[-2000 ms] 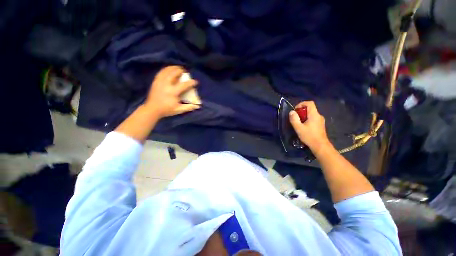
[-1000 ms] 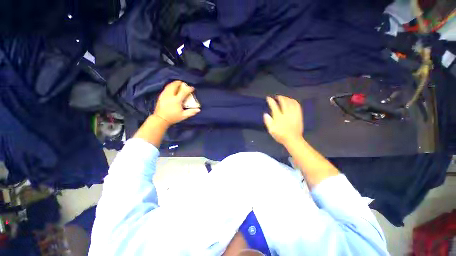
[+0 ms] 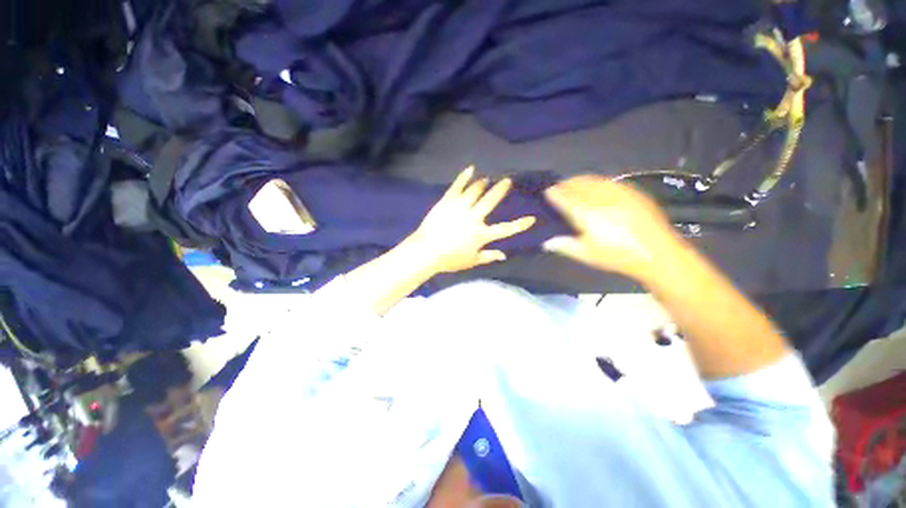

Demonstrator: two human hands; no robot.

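A navy garment section (image 3: 363, 205) lies lengthwise along the front of the dark grey padded table (image 3: 785, 260). My left hand (image 3: 469, 226) rests on it with fingers spread. My right hand (image 3: 601, 223) is blurred, bent over the garment's right end, its thumb apart from its fingers; whether it pinches cloth is unclear. An off-white block (image 3: 282, 207) lies on the cloth to the left of my left hand. The steam iron (image 3: 700, 210) sits on the table just right of my right hand, partly hidden behind it.
Crumpled navy garments (image 3: 596, 69) are heaped behind the work, and more hang at the left (image 3: 60, 238). A knotted tan hose (image 3: 792, 94) runs from the iron to the upper right. A brownish strip (image 3: 866, 213) is at the table's right end. A red crate (image 3: 872, 432) stands lower right.
The iron was set down and let go. My left hand let go of the off-white block and moved right along the cloth. My right hand is now at the garment's right end.
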